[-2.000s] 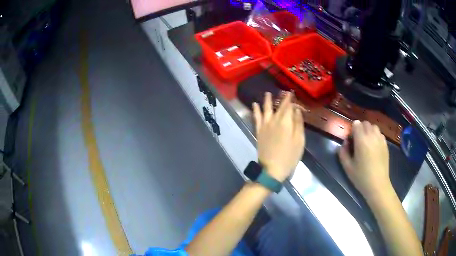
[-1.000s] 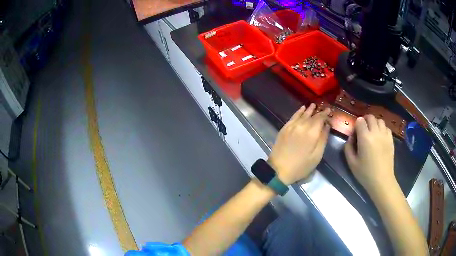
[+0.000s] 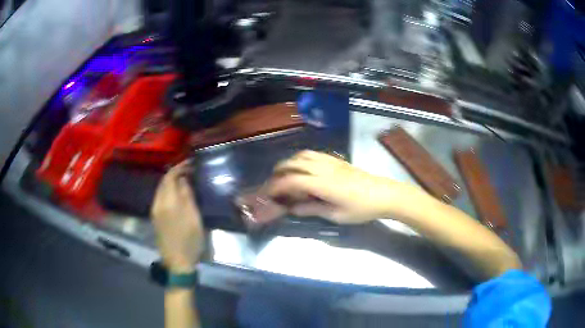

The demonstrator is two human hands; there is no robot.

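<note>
The whole view is blurred. My left hand (image 3: 178, 218), with the watch on its wrist, lies over the left part of the black work pad (image 3: 234, 150); its fingers point away from me and nothing shows in it. My right hand (image 3: 324, 189) is over the pad's front, its fingers closed on a short visible piece of a reddish-brown fixture bar (image 3: 262, 208). The rest of that bar is hidden or blurred. Another fixture bar (image 3: 256, 120) lies along the pad's back edge.
Red bins (image 3: 74, 163) stand at the left, beside the black microscope column (image 3: 195, 64). A blue item (image 3: 317, 107) is at the pad's back corner. More fixture bars (image 3: 420, 163) lie on the steel at the right. Silver rails (image 3: 398, 112) run behind the bench.
The view has swung to the right, so the bins now show at the left. My hands have moved apart. The bar piece is now in my right hand, nearer the pad's front edge.
</note>
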